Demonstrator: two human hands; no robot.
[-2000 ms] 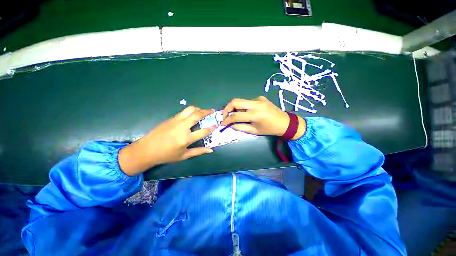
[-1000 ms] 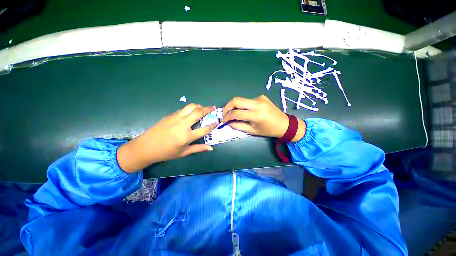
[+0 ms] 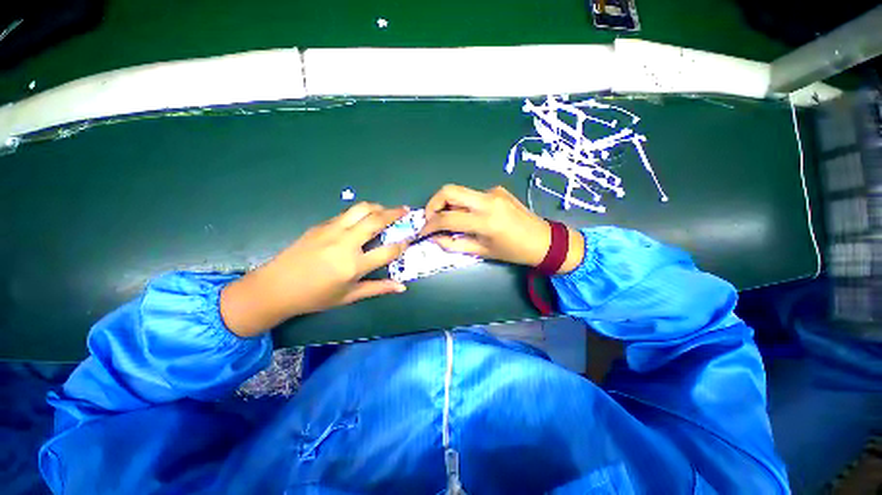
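Observation:
A whitish, glaring phone unit [image 3: 435, 259] lies on the dark green mat in front of me, partly hidden under both hands. My left hand [image 3: 334, 259] holds its left end, with fingers over the top and thumb at the near edge. My right hand [image 3: 488, 224] is bent over the unit's upper side with its fingertips close together on it. I cannot tell whether a small part or tool is between those fingertips. A dark red band [image 3: 554, 248] is on my right wrist.
A tangled pile of thin white strips [image 3: 577, 160] lies right of and beyond the phone. A small white piece [image 3: 347, 194] lies beyond my left hand. A white rail [image 3: 455, 72] borders the mat; a dark phone unit [image 3: 615, 13] lies past it. Stacked trays [image 3: 851, 213] stand at right.
The dark unit and a white speck beyond the rail have moved to the right. Both hands stay at the phone, with only slight finger shifts.

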